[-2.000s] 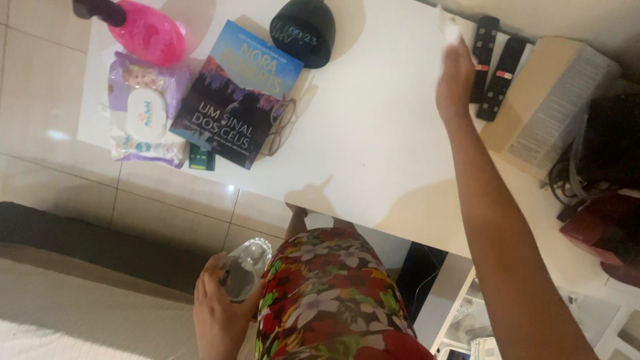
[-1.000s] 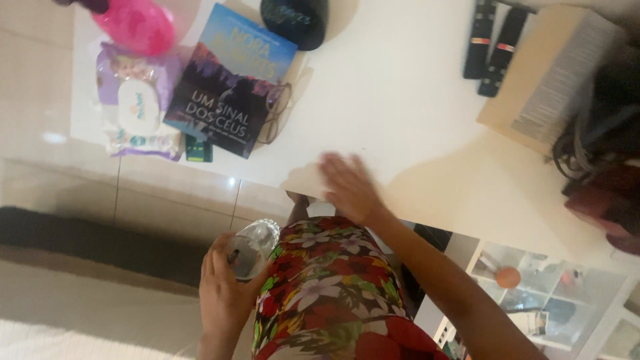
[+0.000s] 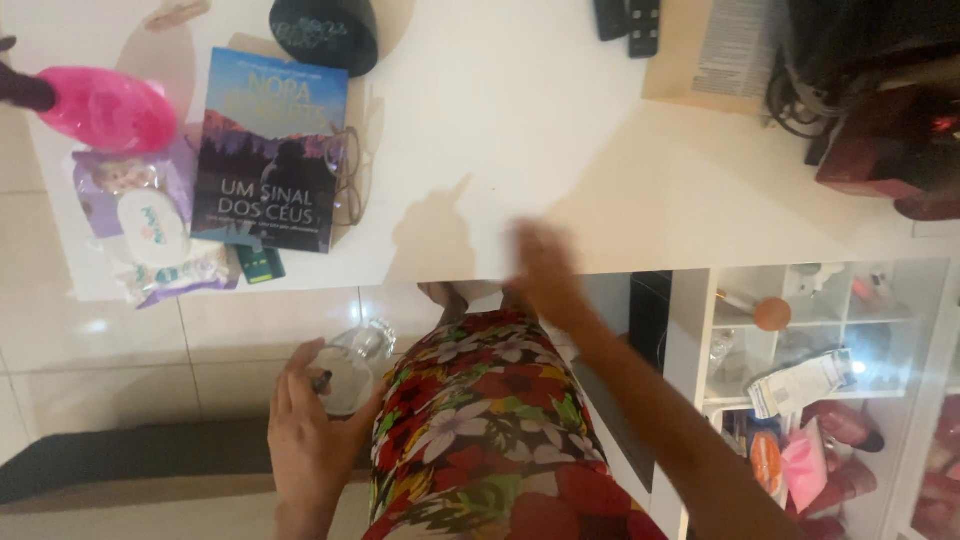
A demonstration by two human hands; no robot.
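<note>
My left hand (image 3: pixel 311 420) holds a clear glass container (image 3: pixel 349 379) at the lower left, beside the floral dress; a small dark thing shows at the glass. My right hand (image 3: pixel 541 262) is blurred over the front edge of the white table (image 3: pixel 480 142); whether it holds anything cannot be made out. To the left on the table lies a paperback book (image 3: pixel 266 161), with eyeglasses (image 3: pixel 346 176) against its right side and a green card-like item (image 3: pixel 260 262) under its lower edge. A dark rounded device (image 3: pixel 324 34) with lit digits stands behind the book.
A pink bottle (image 3: pixel 112 109) and a pack of wet wipes (image 3: pixel 154 225) lie at the left. Remote controls (image 3: pixel 643 26), a cardboard box (image 3: pixel 675 67) and a dark red object (image 3: pixel 877 146) with cables are at the right. Below is a divided glass-topped drawer (image 3: pixel 810 334) holding small items.
My right hand has come from near the remote controls at the table's back right to the front edge. The left hand keeps hold of the glass container. The view has shifted somewhat.
</note>
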